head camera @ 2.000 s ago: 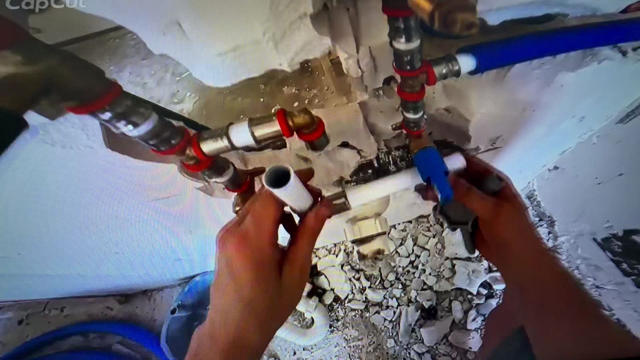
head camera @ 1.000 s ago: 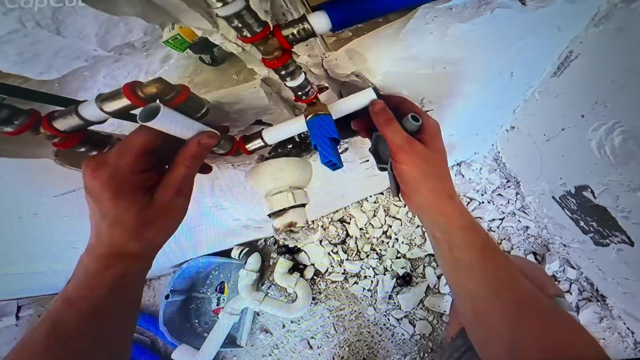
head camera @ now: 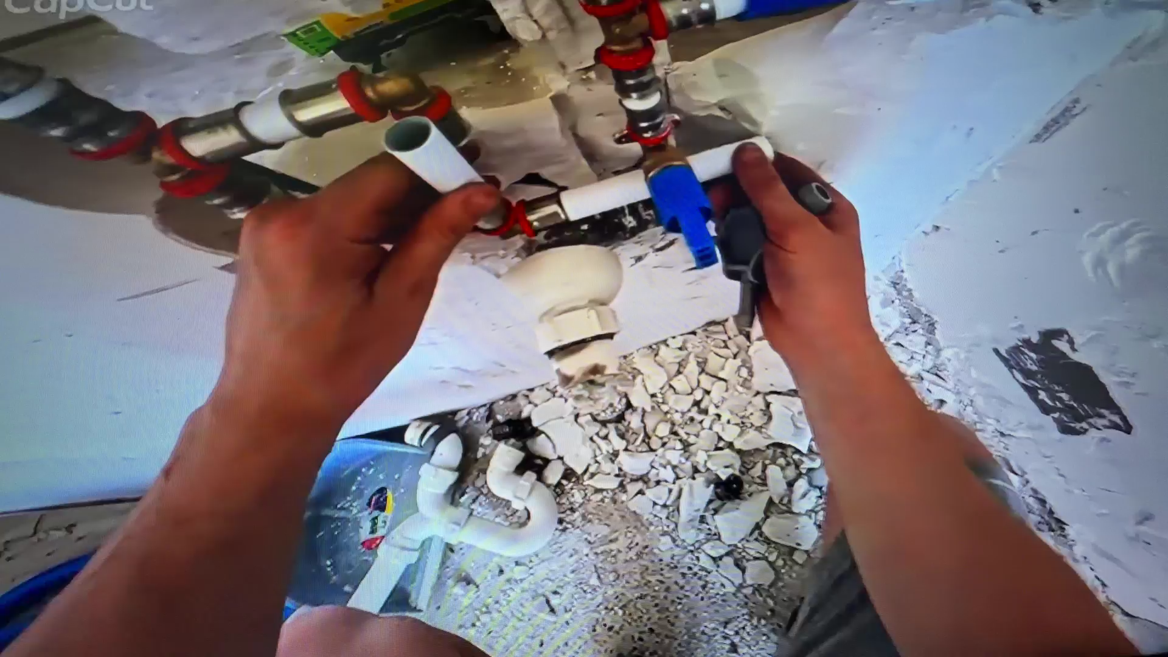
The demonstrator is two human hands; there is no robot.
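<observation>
My left hand (head camera: 338,274) grips a short white pipe (head camera: 431,153) whose open end points up and left; its lower end meets a red-ringed press fitting (head camera: 518,219). A longer white pipe (head camera: 607,193) runs from that fitting to the right, passing by a valve with a blue handle (head camera: 680,205). My right hand (head camera: 803,237) has its thumb on this pipe's right end and also holds a grey hand tool (head camera: 744,242), partly hidden by the fingers. Above the valve rises a metal pipe with red-ringed fittings (head camera: 637,87).
More metal fittings (head camera: 265,123) run along the wall at left. A white drain outlet (head camera: 579,315) juts out below the pipe. Beneath lie broken rubble (head camera: 675,392), a white plastic trap (head camera: 538,525) and a blue bucket (head camera: 342,511). A green and yellow object (head camera: 315,36) lies at the top.
The view has shifted noticeably. Both hands still hold the same pipes, and the grey tool stays in my right hand.
</observation>
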